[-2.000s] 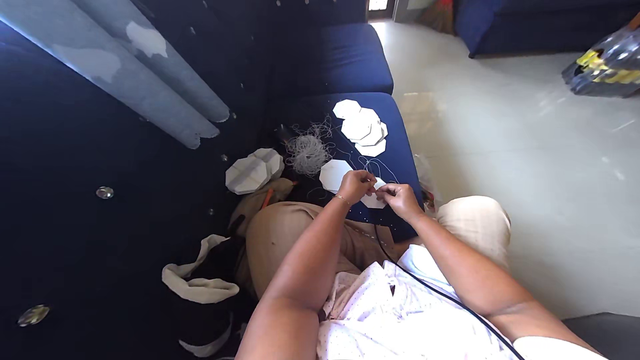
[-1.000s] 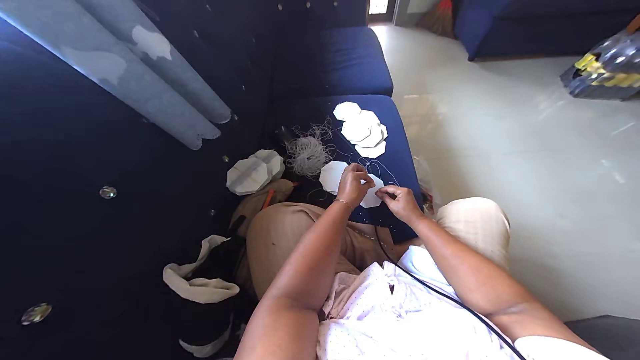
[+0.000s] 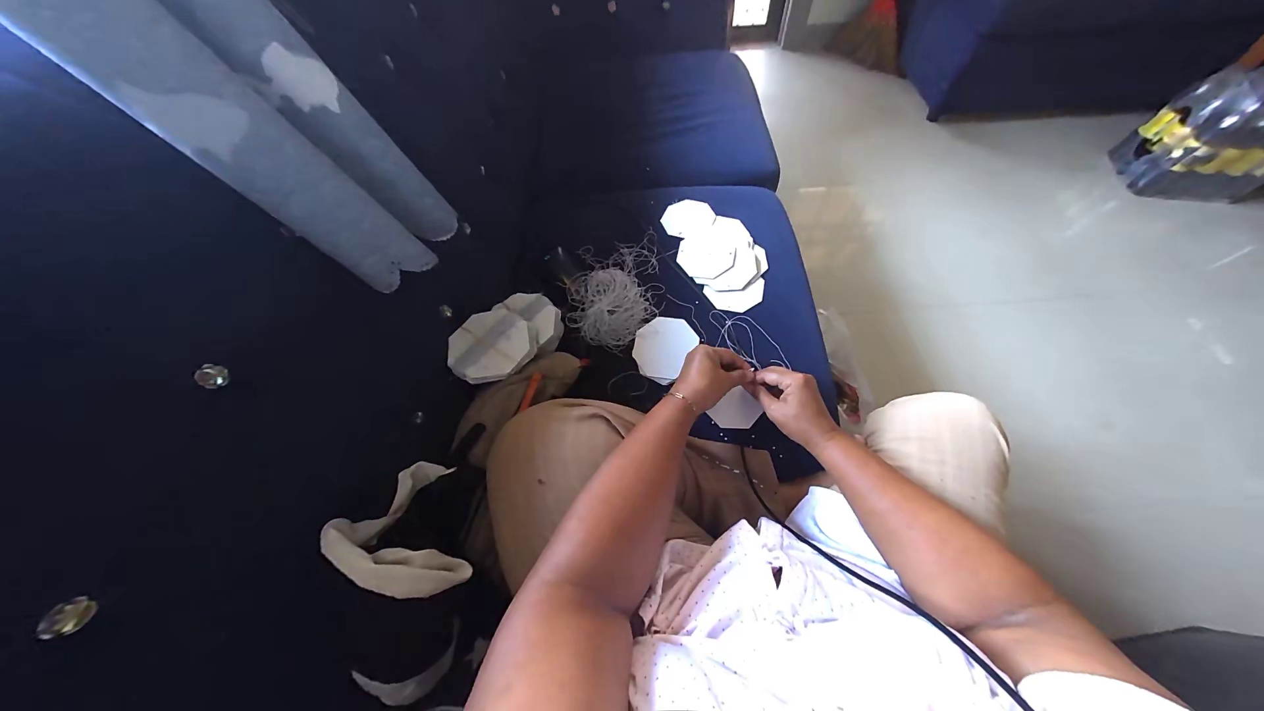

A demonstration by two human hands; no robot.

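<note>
My left hand (image 3: 713, 376) and my right hand (image 3: 793, 397) meet at the fingertips over a white octagonal card (image 3: 737, 409) on the blue seat cushion. Both pinch something small and thin there, too fine to make out; loops of pale thread (image 3: 746, 332) lie just beyond. Another white octagonal card (image 3: 665, 349) lies flat beside my left hand. Farther back is an overlapping pile of white octagonal cards (image 3: 719, 252). A tangled heap of pale thread (image 3: 612, 304) sits left of that pile.
More octagonal pieces (image 3: 491, 346) lie at the left by the dark tufted backrest. A black cable (image 3: 849, 567) crosses my lap. Black and white fabric (image 3: 395, 568) is at the lower left, and a plastic-wrapped bundle (image 3: 1200, 138) rests on the floor at right.
My hands have come closer together, their fingertips now meeting over the card; a second ago they were slightly apart. The card piles and the thread heap have not moved.
</note>
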